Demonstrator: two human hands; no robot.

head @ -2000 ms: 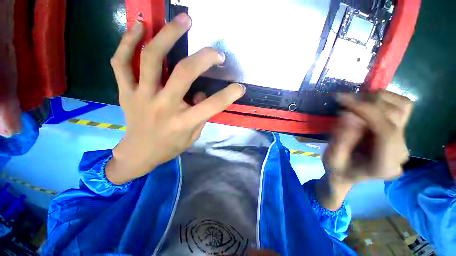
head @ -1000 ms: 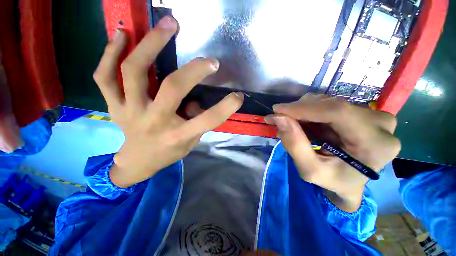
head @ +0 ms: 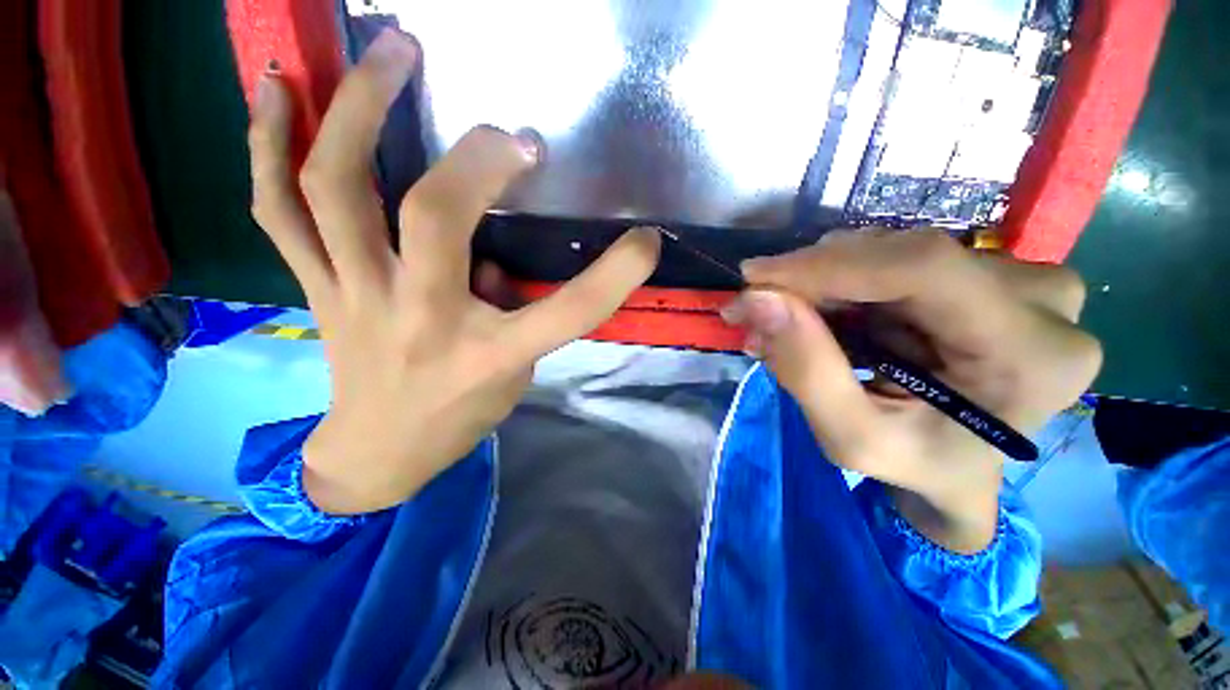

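The opened tablet housing [head: 567, 249] lies in its red foam tray [head: 1093, 128], with a glaring silver area [head: 755, 108] and the main board [head: 944, 101] at the right end. My left hand [head: 418, 297] is spread over the housing's left part, fingers apart. One fingertip rests on the black lower edge at the end of a thin cable [head: 704, 254]. My right hand [head: 931, 351] pinches the cable's other visible end between thumb and forefinger. The black tweezers [head: 951, 407] with white lettering lie in the same hand; their tips are hidden.
Red foam pieces [head: 101, 175] stand at the left on the dark green worktop [head: 202, 162]. Another person's hand [head: 27, 337] and blue sleeve show at the left edge, and a blue sleeve [head: 1187, 526] at the right. A yellow-black stripe [head: 290, 332] shows beyond the worktop edge.
My right hand, blurred near the housing's right corner two seconds ago, has moved left and pinches the thin cable. My left fingertip stays on the black edge. The view has shifted slightly.
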